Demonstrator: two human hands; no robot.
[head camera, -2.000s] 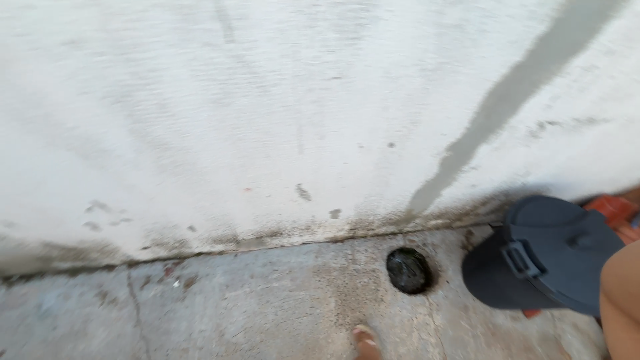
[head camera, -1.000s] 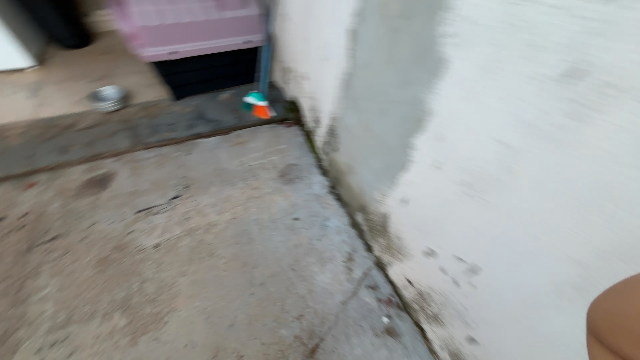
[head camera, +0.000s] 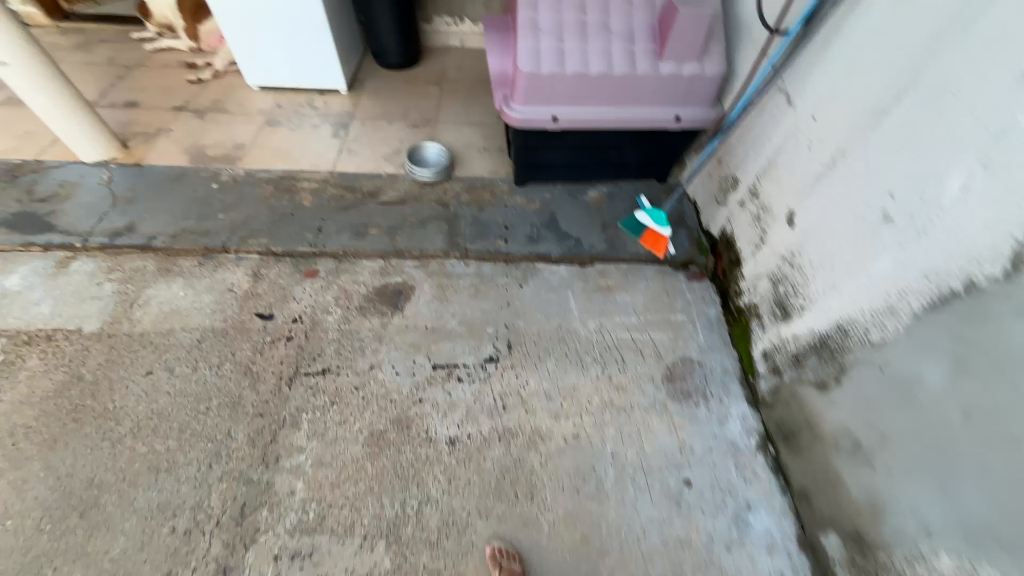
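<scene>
Neither my left hand nor my right hand is in view. At the bottom edge a foot in a sandal (head camera: 504, 558) shows on the rough concrete floor. A broom with green, white and orange parts (head camera: 652, 227) rests head down in the corner, its blue handle (head camera: 760, 84) leaning along the wall. Left of it a pink plastic pet house (head camera: 612, 92) with a black base (head camera: 592, 156) stands on the raised floor. A round metal bowl (head camera: 429, 162) sits on the tiles near the step.
A low grey step (head camera: 320, 212) crosses the view. The stained white wall (head camera: 896, 176) bounds the right side. At the back left are a pale post (head camera: 60, 88), a lying brown and white dog (head camera: 184, 28), a white cabinet-like block (head camera: 280, 40) and a black container (head camera: 390, 32).
The view has swung from the wall and a dark lidded bin to the step and pet house. The bare limb at the right edge earlier is out of view.
</scene>
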